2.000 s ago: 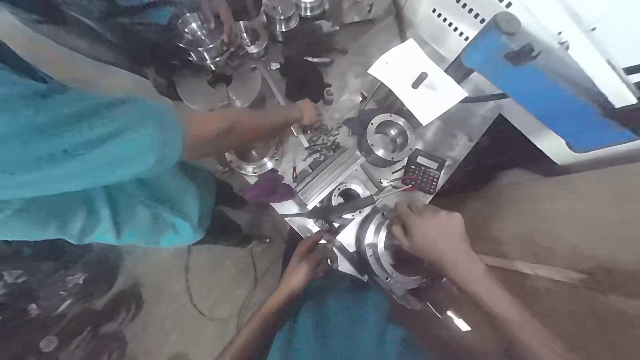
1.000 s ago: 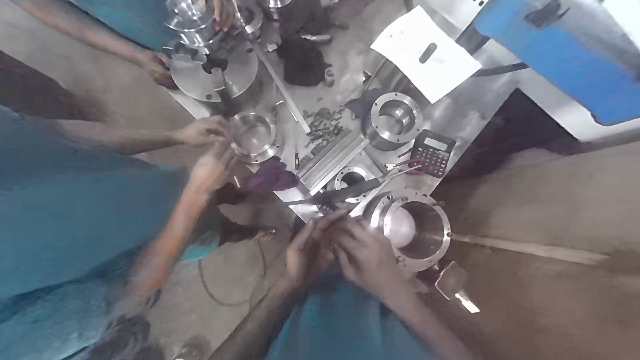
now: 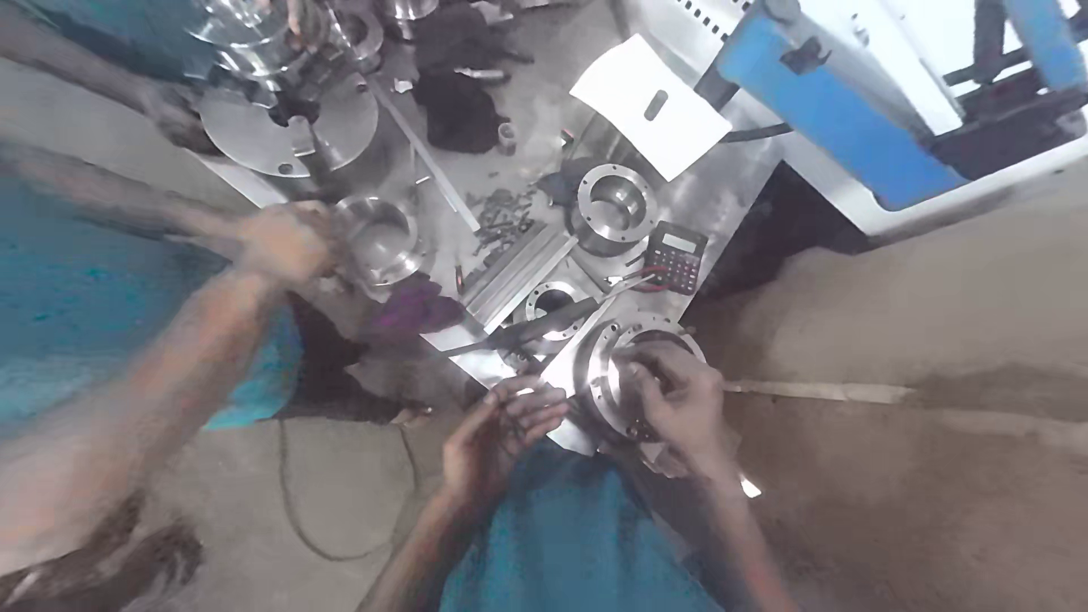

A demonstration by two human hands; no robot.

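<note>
My right hand (image 3: 680,399) is over the near metal flanged ring (image 3: 605,365), fingers bent at its bore; whether they grip anything is hidden. Palm up and fingers curled, my left hand (image 3: 506,429) is just left of that ring at the table's near corner, and a small shiny thing may lie at its fingertips. Beyond both hands lie a smaller flanged ring (image 3: 548,302), a dark-handled tool (image 3: 552,323), a grooved metal block (image 3: 518,276) and a calculator (image 3: 677,257). A flanged metal cylinder (image 3: 615,204) stands farther back.
Co-workers' hands (image 3: 289,242) are at the left beside another metal ring (image 3: 378,240). A large metal disc (image 3: 289,127), purple cloth (image 3: 416,308), loose small parts (image 3: 506,212) and a paper sheet (image 3: 650,106) are on the table. A blue and white machine (image 3: 833,110) borders the right.
My hands were close together a second ago; now they are apart, the right one over the near ring. The co-worker's hands at the left ring have moved closer together.
</note>
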